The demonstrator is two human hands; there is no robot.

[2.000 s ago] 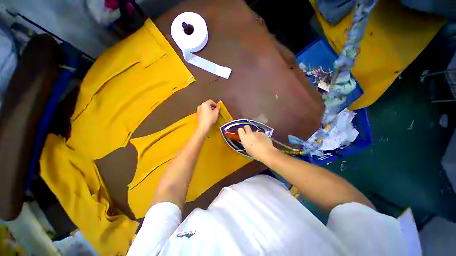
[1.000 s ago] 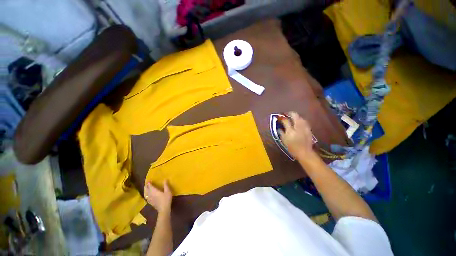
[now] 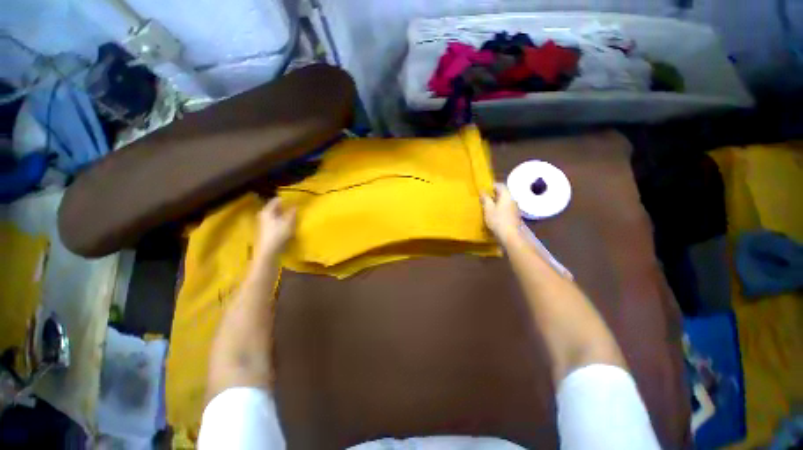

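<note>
A yellow garment panel [image 3: 396,206] lies over the panel stack at the far side of the brown pressing table cover [image 3: 396,343]. My left hand [image 3: 276,227] is at the panel's left end, fingers on the cloth, slightly blurred. My right hand [image 3: 500,213] holds the panel's right edge, which is raised and slightly folded. Layered lower edges show beneath. The white tape roll [image 3: 539,189] lies just right of my right hand, its loose strip partly hidden by my forearm. The steam iron is not in view.
The side pile of yellow panels [image 3: 207,325] lies at the left. A brown padded sleeve board [image 3: 211,163] stands at the back left. A white trough [image 3: 572,101] with coloured cloth is behind the table. A blue bin [image 3: 718,378] and yellow cloth [image 3: 779,308] are at the right.
The near panel has moved from the front of the table to the stack at the back. My right hand has let go of the iron and holds the panel's right edge. The view has turned.
</note>
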